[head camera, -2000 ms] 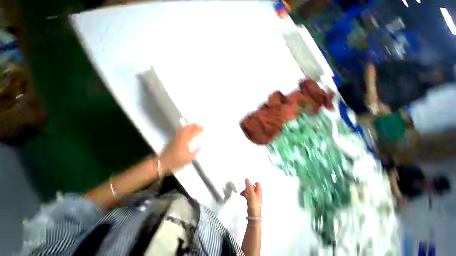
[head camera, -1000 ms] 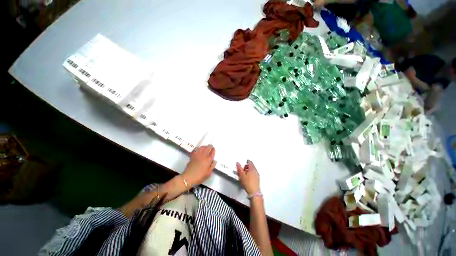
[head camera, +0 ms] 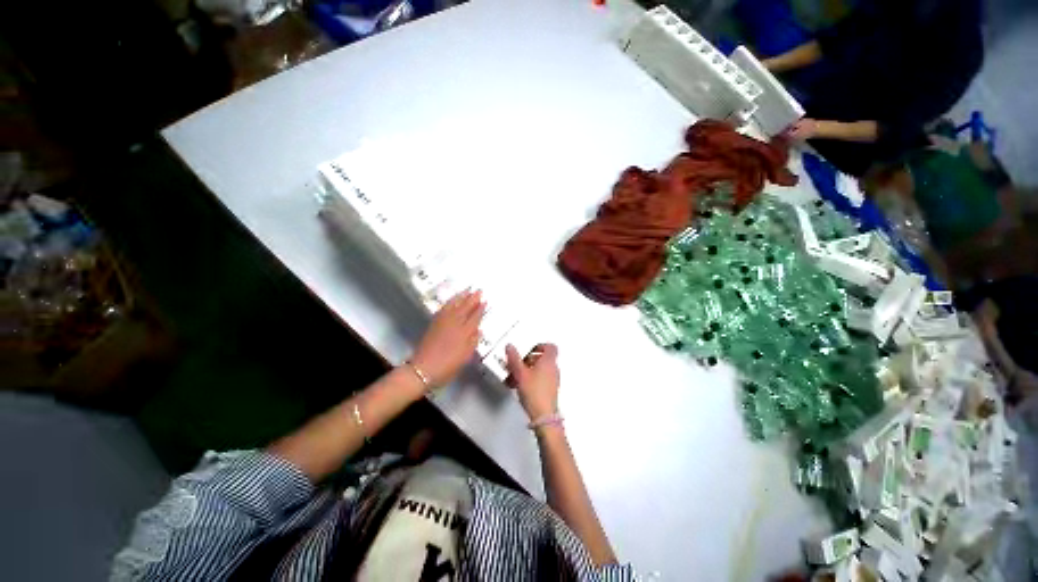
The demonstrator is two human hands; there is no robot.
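A long row of white filled cartons (head camera: 381,222) stands side by side on the white table (head camera: 660,455), with small black print along its near edge. My left hand (head camera: 451,337) lies against the row's near part, fingers together on the cartons. My right hand (head camera: 535,381) is at the row's near right end, thumb and fingers around the end carton (head camera: 497,350). The cartons under my fingers are partly hidden and overexposed.
A rust-brown cloth (head camera: 626,239) borders a heap of green bottles (head camera: 763,307) with dark caps. Loose white cartons (head camera: 933,455) are piled at the right. Across the table, a person's hand (head camera: 804,129) touches another carton row (head camera: 694,66).
The view has shifted, bringing the person and far carton row into sight. My hands remain at the near end of the row and are now closer together.
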